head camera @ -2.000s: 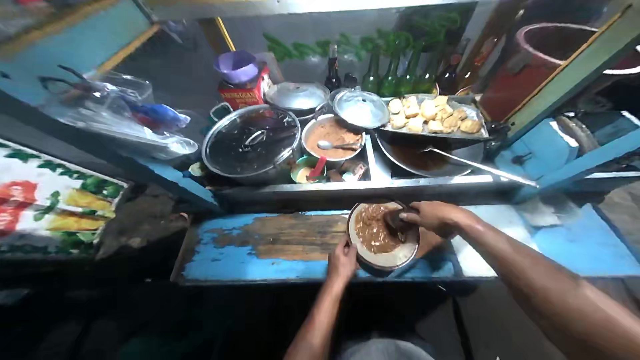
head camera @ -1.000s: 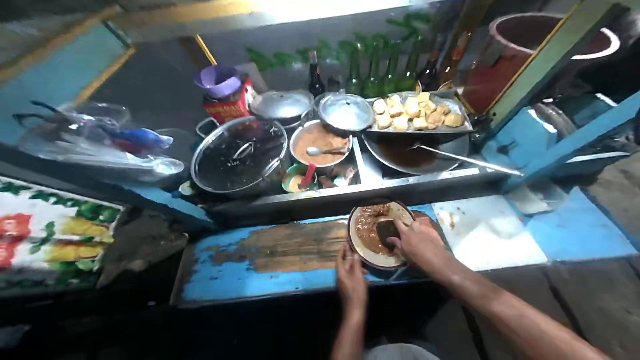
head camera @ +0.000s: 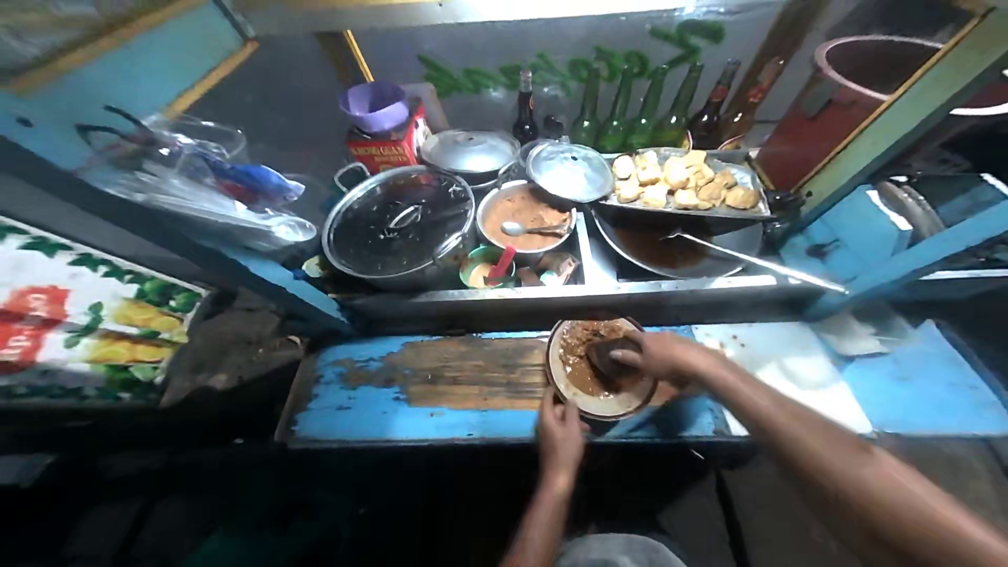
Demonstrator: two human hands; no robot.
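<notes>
A round pale plate with a dark rim point(head camera: 605, 407) rests on the worn blue wooden counter, holding brown sauce with chunky, crumbly bits point(head camera: 584, 358). My left hand point(head camera: 561, 429) grips the plate's near left rim. In my right hand point(head camera: 657, 358) is a dark pestle-like tool point(head camera: 610, 358), pressed into the sauce toward the plate's right side. My fingers hide part of the tool, so its full shape does not show.
Behind the counter stand a lidded pot point(head camera: 398, 224), a pan of orange-brown sauce with a spoon point(head camera: 524, 213), a tray of fried pieces point(head camera: 685, 185), a wok point(head camera: 661, 248) with a long ladle, and several bottles point(head camera: 618, 118). White paper point(head camera: 787, 378) lies to the right.
My right hand has moved the dark tool about within the plate. My left hand has stayed by the plate's near left rim. The view has shifted slightly.
</notes>
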